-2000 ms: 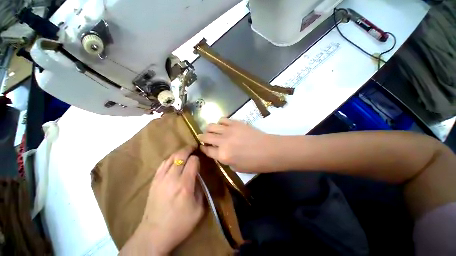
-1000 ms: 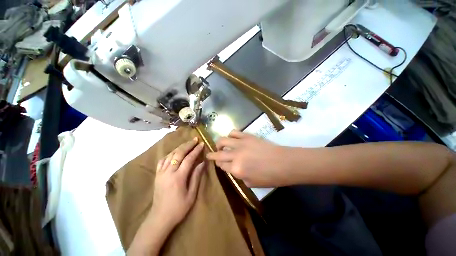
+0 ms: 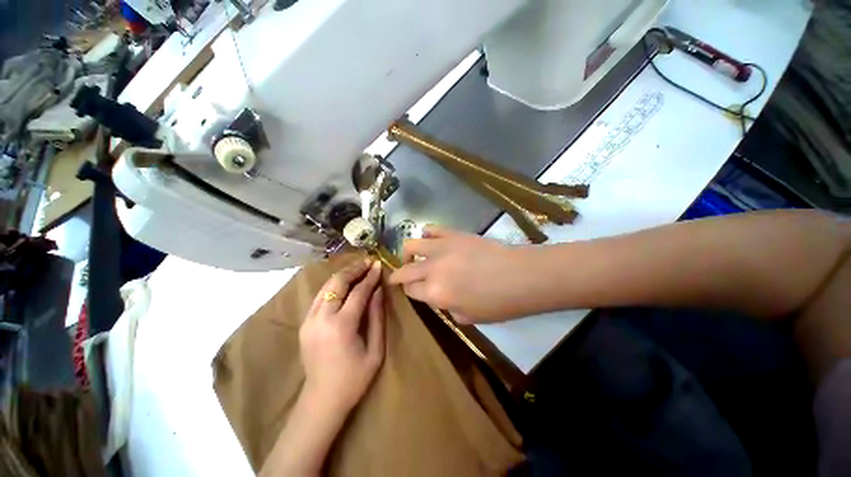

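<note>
The tan-brown fabric panel (image 3: 411, 391) lies on the white table, its upper end under the presser foot (image 3: 375, 244), and hangs over the front edge. A zipper (image 3: 462, 337) with gold teeth runs along its right edge, from the presser foot down towards the dark lap. My left hand (image 3: 345, 326), with a yellow ring, lies on the panel, thumb and fingertips pinching the cloth just below the foot. My right hand (image 3: 453, 278) holds the zipper close to the foot, fingertips near my left thumb. The needle tip is too small to tell.
Spare zippers (image 3: 490, 177) lie fanned on the grey machine bed, right of the needle. The white machine head (image 3: 215, 210) spans the top. A red and dark tool (image 3: 714, 61) with a looped cord lies far right. A crumpled white strip (image 3: 126, 354) lies at the left table edge.
Both hands have moved closer to the presser foot. My left hand has gone from flat on the panel to pinching the cloth. The white strip inside the panel no longer shows.
</note>
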